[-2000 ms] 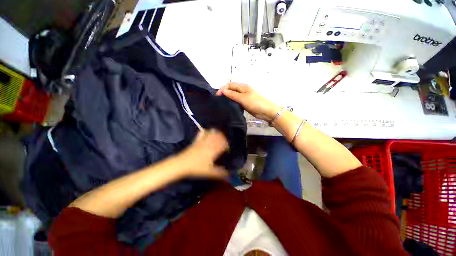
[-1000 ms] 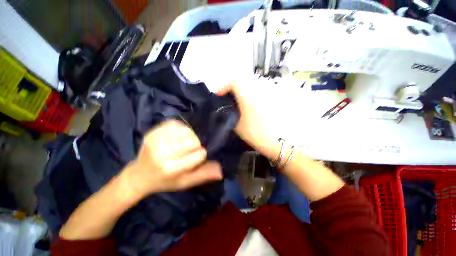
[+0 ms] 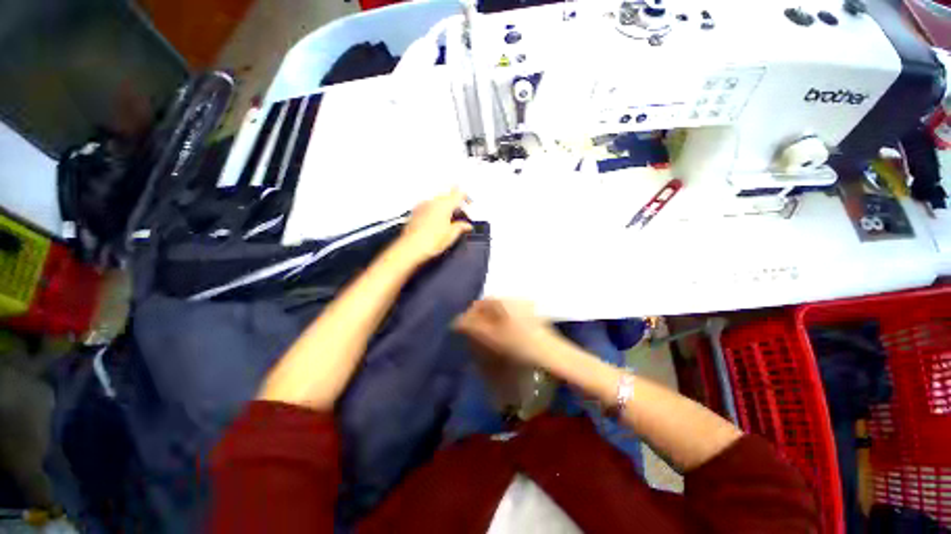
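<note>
A large navy-black garment (image 3: 407,344) lies over the left of the white table and hangs down towards the lap. A white line runs along its dark upper band. My left hand (image 3: 438,224) pinches the garment's edge near its upper right corner, in front of the presser foot and needle (image 3: 509,154). My right hand (image 3: 503,329) is blurred, at the garment's right edge by the front of the table. Whether its fingers hold cloth cannot be told. The needle area has no garment under it.
The white brother sewing machine (image 3: 772,73) stands at the back. Red snips (image 3: 657,202) lie right of the needle, with scraps (image 3: 633,153) behind. A red basket (image 3: 798,344) with dark cloth stands at the right. A pale blue tub (image 3: 302,65) is behind the table, black-and-white bands (image 3: 273,146) at left.
The bunched garment is now spread flatter, its white line running across. My left hand has moved up to the garment's upper edge; my right hand has moved down towards the lap.
</note>
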